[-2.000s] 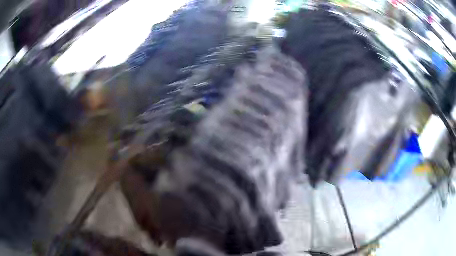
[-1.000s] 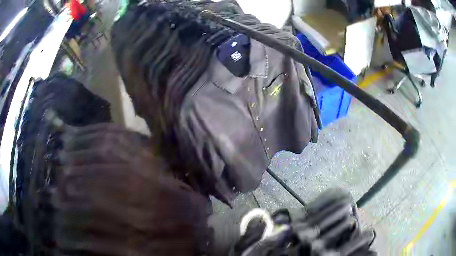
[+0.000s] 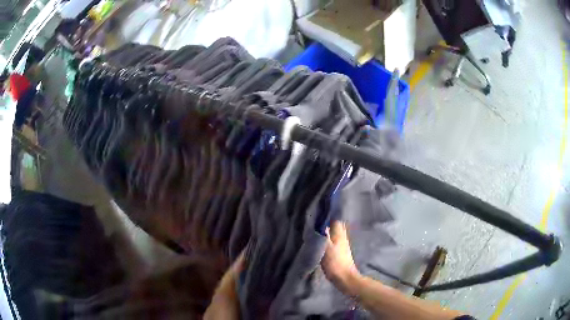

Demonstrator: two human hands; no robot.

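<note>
A bunch of dark grey jackets hangs at the near end of a packed row of dark jackets on a dark garment rail. My right hand grips the bunch's right side, below the collars. My left hand is at its left side, low in the picture, its fingers partly hidden by cloth. A white rail marker or hanger hook sits on the rail above the bunch.
The rail's elbow corner juts out at the right. More dark garments hang at the lower left. A blue bin, an open carton and a chair base stand behind. Yellow lines mark the floor.
The view has turned and sharpened. Both hands have come into view at the bunch. A bunch and white ring seen low in front a second ago now show up at the rail.
</note>
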